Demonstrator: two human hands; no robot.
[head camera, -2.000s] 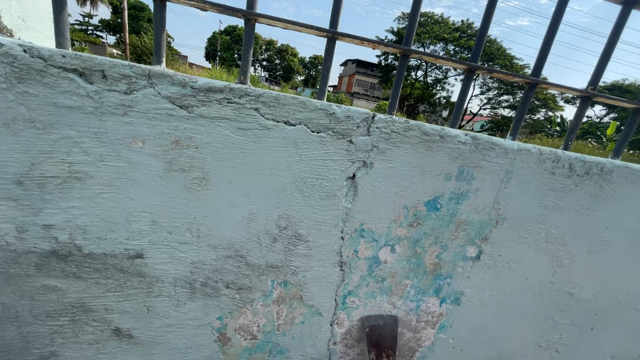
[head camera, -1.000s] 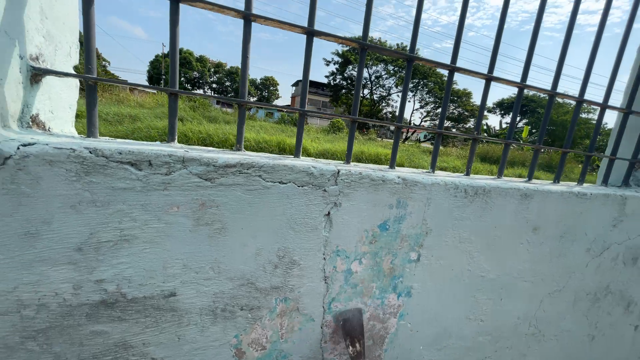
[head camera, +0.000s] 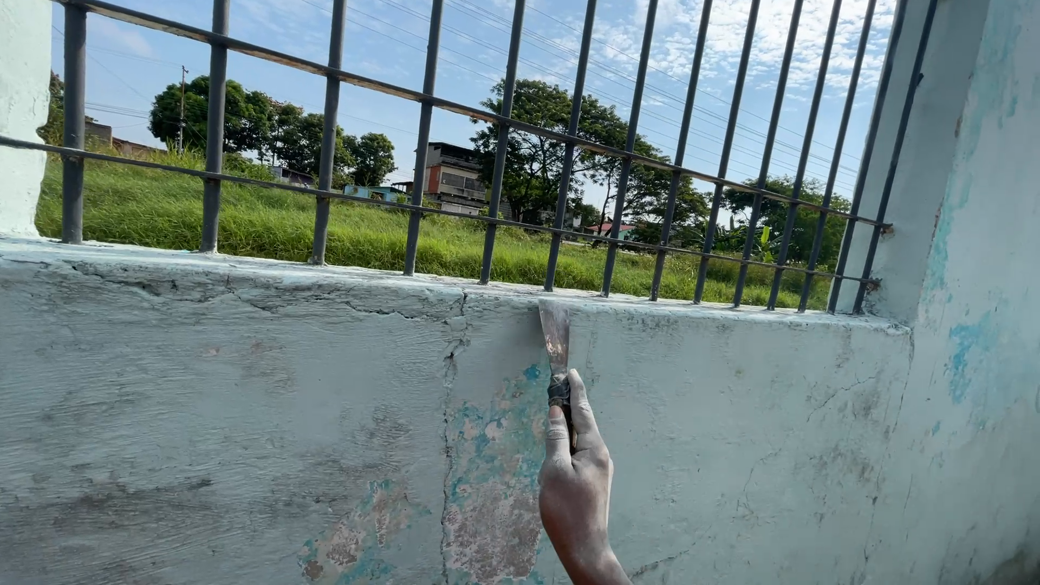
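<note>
My right hand, dusted pale over the fingers, rises from the bottom edge, right of centre. It is closed around the dark handle of a putty knife, thumb and a finger lying along it. The worn metal blade points up, its tip by the upper edge of the painted wall, just under the ledge. Left of the hand is a patch of flaked paint showing turquoise and grey-brown layers. A vertical crack runs down beside that patch. My left hand is out of view.
Grey metal bars stand along the ledge, with two cross rails. A wall pillar is at the right, another at the far left. Grass, trees and a building lie beyond the bars.
The putty knife blade has moved up from the flaked patch to the wall's upper edge. My right hand has come into view on its handle. The view takes in more on the right.
</note>
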